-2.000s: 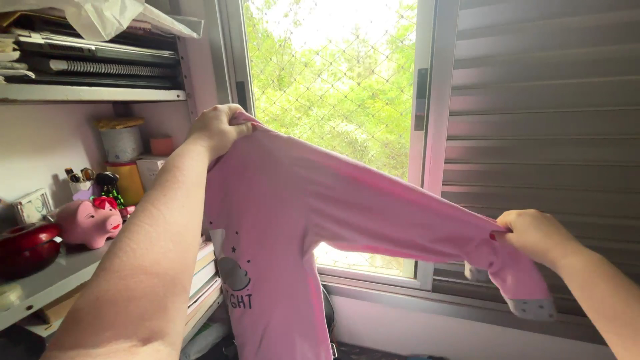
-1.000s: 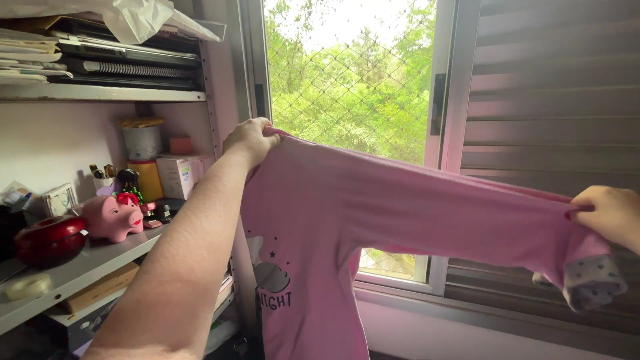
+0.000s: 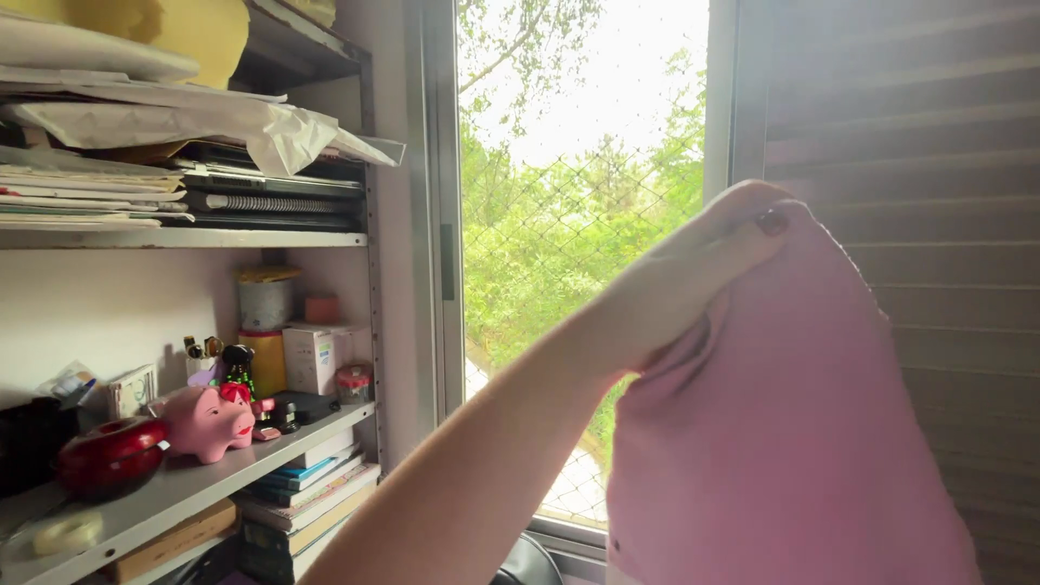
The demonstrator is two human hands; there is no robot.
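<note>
My left hand (image 3: 723, 252) is raised in front of the window and pinches the upper edge of a pink long-sleeved garment (image 3: 780, 422). The cloth hangs down from the fingers, with a fold just under the hand, and runs out of the bottom of the view. A small dark mark shows low on its left edge. Most of the garment's print and both cuffs are hidden or out of frame. My right hand is not in view.
On the left, metal shelves (image 3: 309, 236) hold papers, a spiral notebook, a pink piggy bank (image 3: 207, 422), a red glossy container (image 3: 114, 457), boxes and books. Behind my hand is a window with netting (image 3: 569, 227); a slatted shutter (image 3: 959, 268) stands to its right.
My left hand, with the garment, has moved right, to in front of the window's right side. My right hand, which held the sleeve near its cuff, has left the view. The view has shifted left.
</note>
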